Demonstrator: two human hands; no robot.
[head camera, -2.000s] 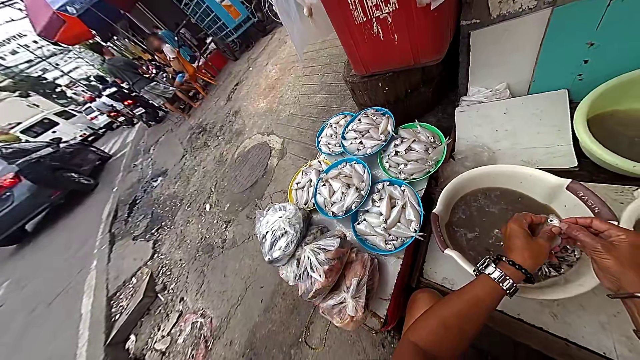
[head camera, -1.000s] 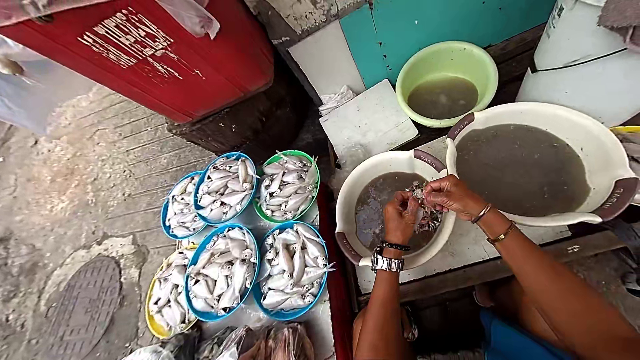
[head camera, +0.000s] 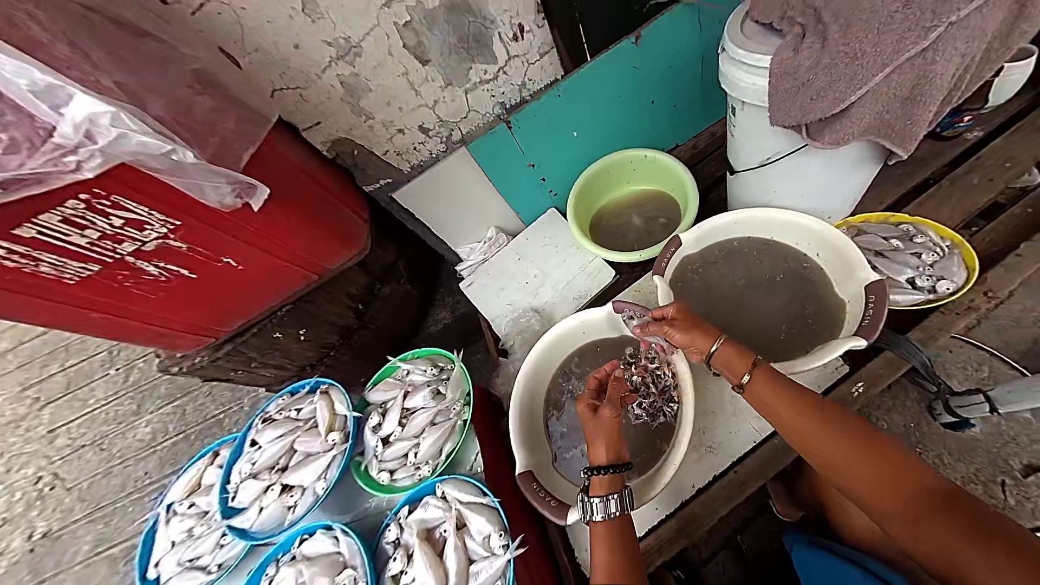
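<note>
My right hand (head camera: 676, 329) grips a small silver fish (head camera: 642, 325) over the upper rim of a cream plastic basin (head camera: 526, 406) of murky water. Over the same basin is my left hand (head camera: 605, 394), fingers curled, beside a heap of fish scraps (head camera: 652, 386); whether its fingertips hold anything cannot be told. A larger cream basin (head camera: 825, 244) of cloudy water stands to the right, its rim close to the smaller one. Behind them sits a light green basin (head camera: 585, 191) with some murky water.
Silver fish fill a green-rimmed plate (head camera: 418, 422) and several blue-rimmed plates (head camera: 288, 463) at lower left. A yellow-rimmed container of fish (head camera: 918, 260) stands at right, near a white bucket (head camera: 800, 175) under a towel (head camera: 877, 73). A white board (head camera: 536, 268) and red bin (head camera: 187, 268) are behind.
The view has swung right, away from the street. My hands were close together over the small basin; now they are apart, the right one with a fish at the upper rim.
</note>
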